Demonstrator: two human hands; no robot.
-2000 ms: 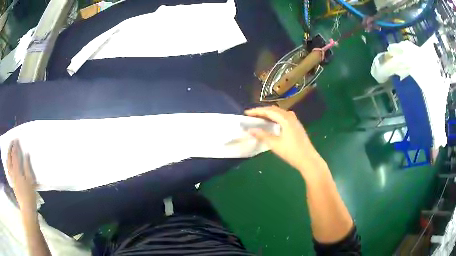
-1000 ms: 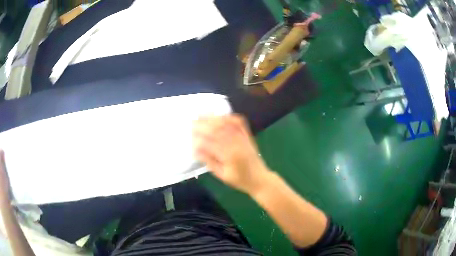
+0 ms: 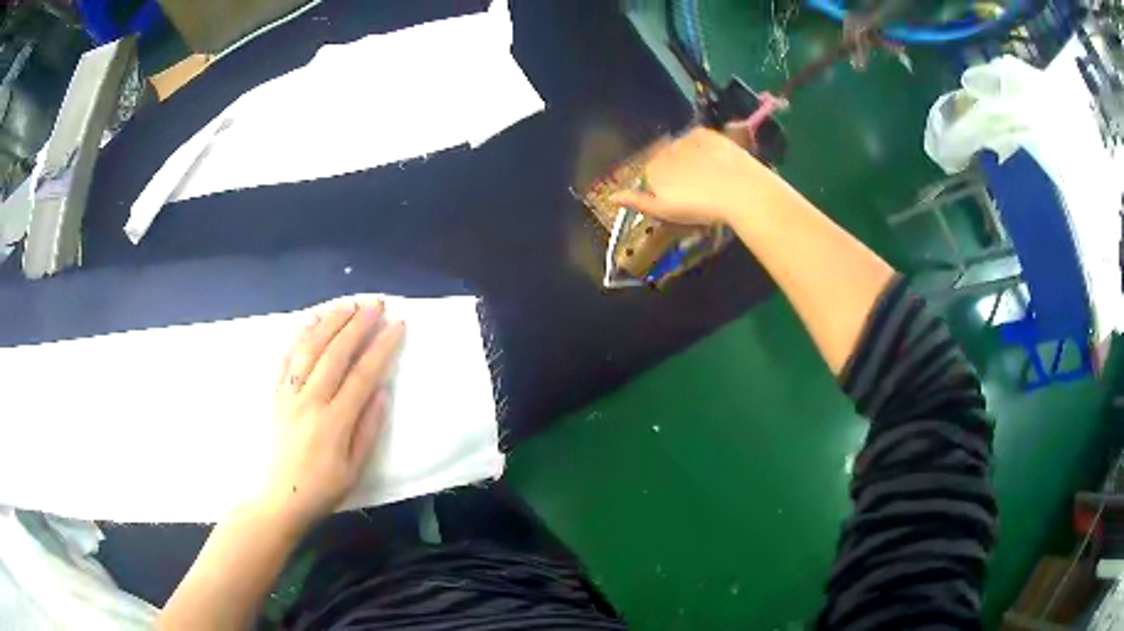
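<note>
A long white garment panel (image 3: 148,419) lies flat on the dark front arm of the board, its frayed right end showing. My left hand (image 3: 333,407) lies flat on the panel near that end, fingers spread a little. My right hand (image 3: 690,185) is on the brown handle of the steam iron (image 3: 643,253), which sits on its rest at the right end of the board. The iron's pointed edge and a blue part show below the hand; most of the handle is hidden. Another white panel (image 3: 358,105) lies flat on the dark board (image 3: 431,222) behind.
A blue hose (image 3: 918,31) and a pink tie (image 3: 767,111) are by the iron. A grey metal bar (image 3: 80,160) stands at the left. White cloth (image 3: 56,573) hangs at the lower left. Green floor (image 3: 690,493) and a blue stand with white cloth (image 3: 1042,247) are at the right.
My right hand has left the panel's right end and moved up onto the iron. My left hand has moved right onto the panel. The panel's right end now lies further left with its frayed edge showing.
</note>
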